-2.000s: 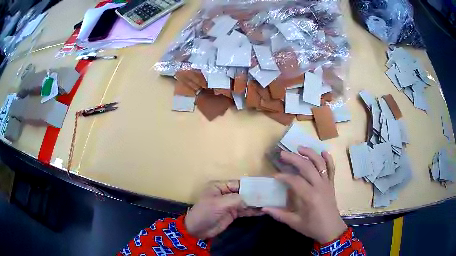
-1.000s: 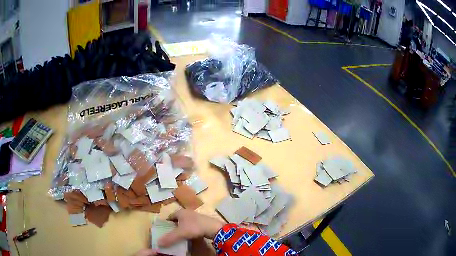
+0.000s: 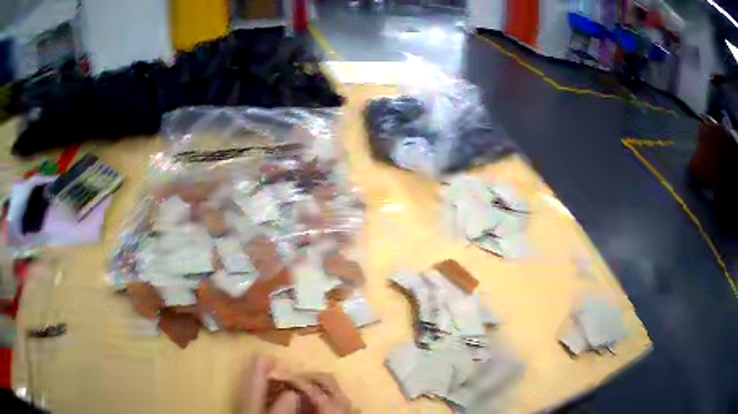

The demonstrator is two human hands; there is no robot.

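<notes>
The view is blurred. My left hand [image 3: 257, 386] and my right hand [image 3: 311, 394] are close together at the bottom edge, partly cut off. I cannot make out a stack in them. Just beyond them lies the main heap [image 3: 182, 251] of mixed grey and brown cut pieces, under and spilling out of a clear plastic bag [image 3: 243, 129] with black print. A sorted pile [image 3: 441, 364] of mostly grey pieces, with one brown piece [image 3: 457, 275] at its top, lies to the right of my hands.
Smaller grey piles lie at upper right [image 3: 485, 217] and far right [image 3: 597, 325]. A crumpled bag [image 3: 437, 133] with dark contents sits at the back. A calculator [image 3: 85, 186], phone [image 3: 35, 209] and papers [image 3: 77, 225] are left, snips [image 3: 47, 331] below them. Black items [image 3: 186, 81] line the far edge.
The view has lifted from the near edge to the far table and floor since two seconds ago. The grey stack seen in my hands earlier no longer shows, and my hands sit at the bottom edge.
</notes>
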